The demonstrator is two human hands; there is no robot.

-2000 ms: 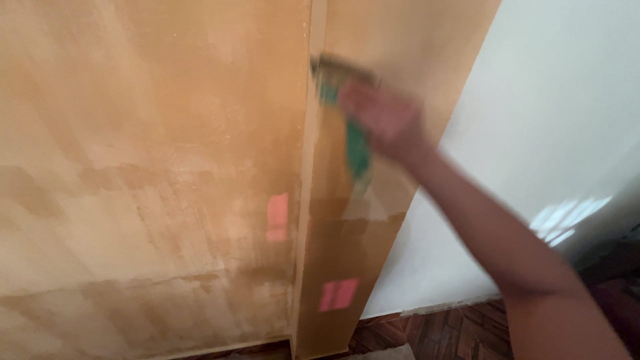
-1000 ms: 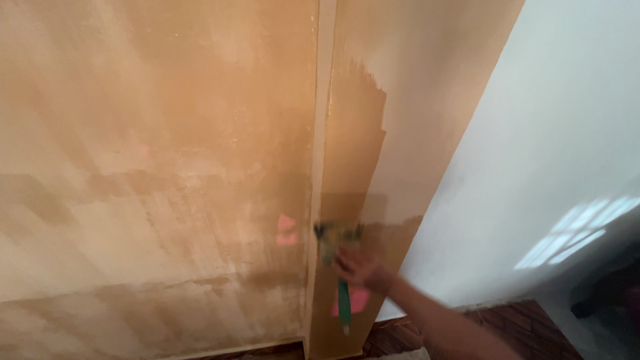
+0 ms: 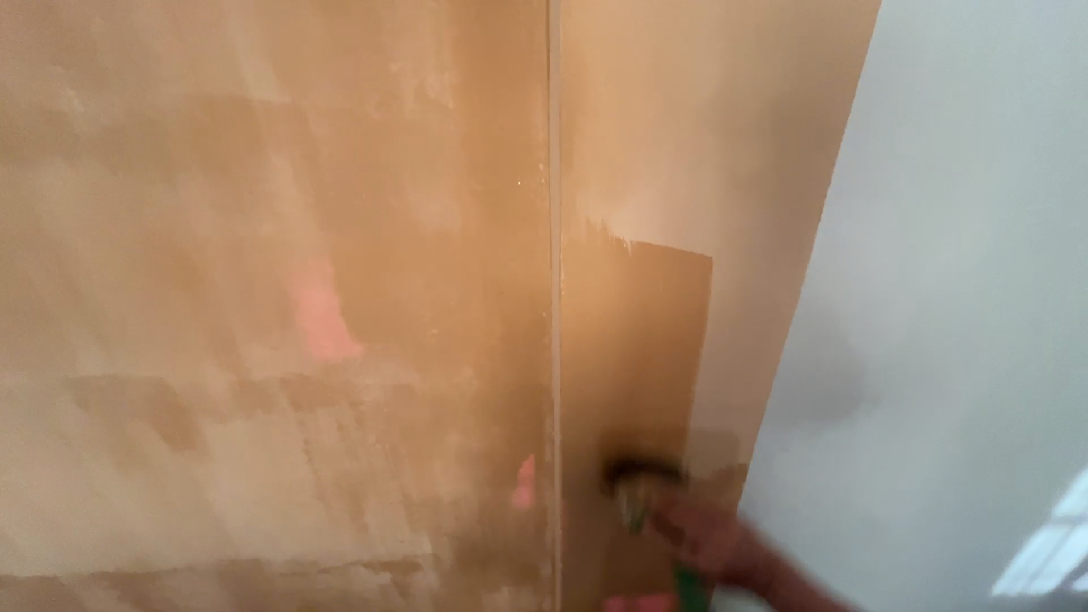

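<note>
My right hand (image 3: 701, 527) grips a wide paintbrush (image 3: 642, 480) with a green handle, blurred by motion. Its dark bristles are against the narrow ochre wall strip (image 3: 633, 340), right of the vertical corner line. A darker, wet-looking ochre patch with a ragged top edge extends above the bristles. Left of the corner line, the broad wall face (image 3: 212, 212) shows uneven, streaky ochre coats. My left hand is out of view.
A pale white-blue wall (image 3: 952, 255) borders the strip on the right, with a bright window-shaped light patch at the lower right. Pink patches (image 3: 323, 314) show on the broad wall face, and another lies low on the strip near the brush handle.
The brush, still in my right hand, was high on the strip two seconds ago and is lower on it now. The darker patch shows more plainly than in the oldest frame. The view has shifted.
</note>
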